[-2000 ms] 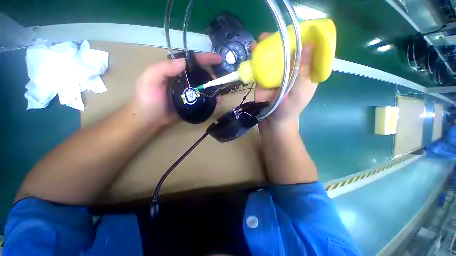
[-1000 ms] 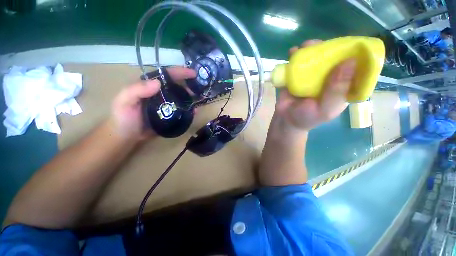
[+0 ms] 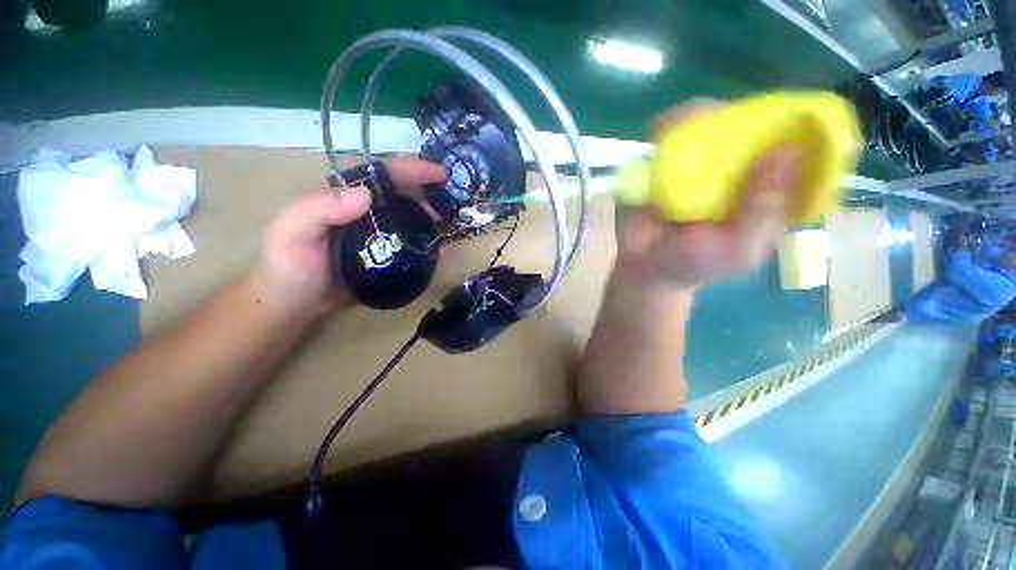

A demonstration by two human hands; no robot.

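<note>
My left hand [image 3: 309, 245] holds a round black ear cup [image 3: 384, 267] of the headset, its inner side with a pale part facing up. Two silver-grey hoops [image 3: 536, 131] arch from it to the second cup [image 3: 481, 311], which hangs above the mat. A dark round housing [image 3: 466, 161] with a pale centre is behind the held cup, joined by thin wires. My right hand [image 3: 713, 239] grips the yellow glue bottle [image 3: 752, 156], both blurred. The bottle's pale nozzle points left, seen through the hoops, its green tip near the dark housing. A boom microphone [image 3: 362, 410] extends down from the second cup.
A brown cardboard mat [image 3: 240, 367] lies under the work. Crumpled white cloth or paper [image 3: 100, 223] is at its left. A pale-yellow block [image 3: 803, 258] sits right of my right hand. Dark headsets [image 3: 905, 139] are at the upper right. A person in blue [image 3: 971, 285] is at the far right.
The bottle has moved right and its tip has left the held cup for the area of the dark housing. Over the last second the headset has shifted slightly right.
</note>
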